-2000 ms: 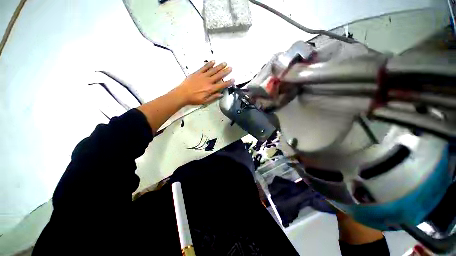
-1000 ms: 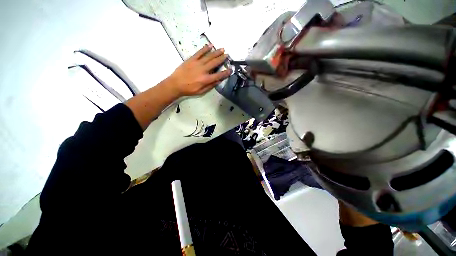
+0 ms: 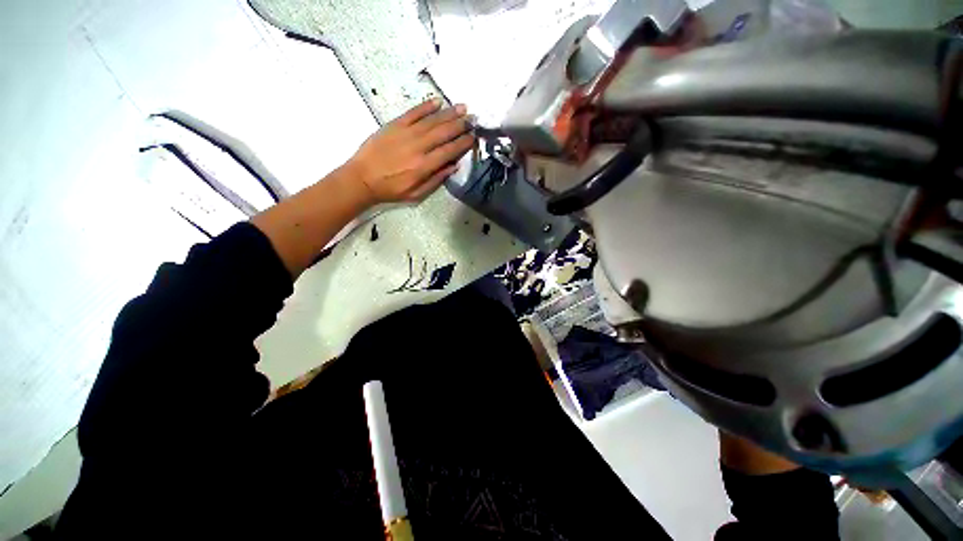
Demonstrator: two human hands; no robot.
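Observation:
The cloth cutting machine [image 3: 771, 222], a large silver motor body with a blue-teal band, fills the right side. Its grey base plate [image 3: 512, 211] lies at the table's edge. My left hand [image 3: 417, 153] lies palm down on the white paper marker [image 3: 74, 211], fingers extended beside the front of the machine and the base plate. Of my right arm only the wrist [image 3: 752, 454] shows below the motor; the right hand is hidden behind the machine. The knife's contact with the lay is hidden.
The pale green table [image 3: 359, 306] shows near my body, with small dark offcuts [image 3: 441, 277] on it. Scraps [image 3: 554, 264] and a crate with dark fabric [image 3: 602, 370] are below the table edge. A white cigarette-like stick [image 3: 382, 454] juts in at the bottom.
Over two seconds the machine has come to fill more of the view and the grey block has left it. My left hand has shifted slightly left, still beside the machine's front.

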